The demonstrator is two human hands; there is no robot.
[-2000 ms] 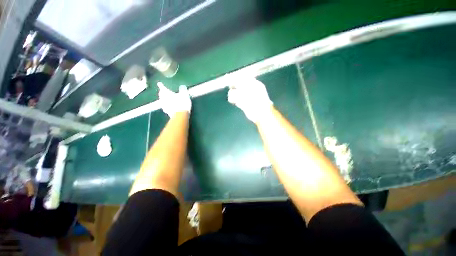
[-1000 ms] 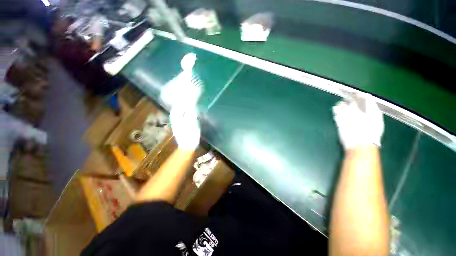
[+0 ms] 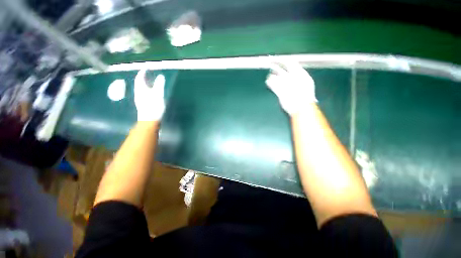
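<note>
My left hand (image 3: 150,97), in a white glove, is over the left part of the dark green bench top (image 3: 222,106), just below the whitish rail (image 3: 217,63). Its thumb and fingers are apart and it holds nothing I can see. A small white oval part (image 3: 117,89) lies on the bench just left of it. My right hand (image 3: 293,86), also gloved in white, rests with its fingertips on the rail right of centre. Its fingers are slightly bent and I see nothing held.
Two blurred white parts, one (image 3: 127,41) and another (image 3: 184,33), are on the green conveyor belt (image 3: 252,41) beyond the rail. An open carton (image 3: 203,199) with crumpled white pieces (image 3: 188,187) is below the bench. A worn whitish patch (image 3: 366,169) marks the bench at right.
The view swung left and down, then back. My left hand has moved from over the bench's near left edge to just below the rail. My right hand stays at the rail.
</note>
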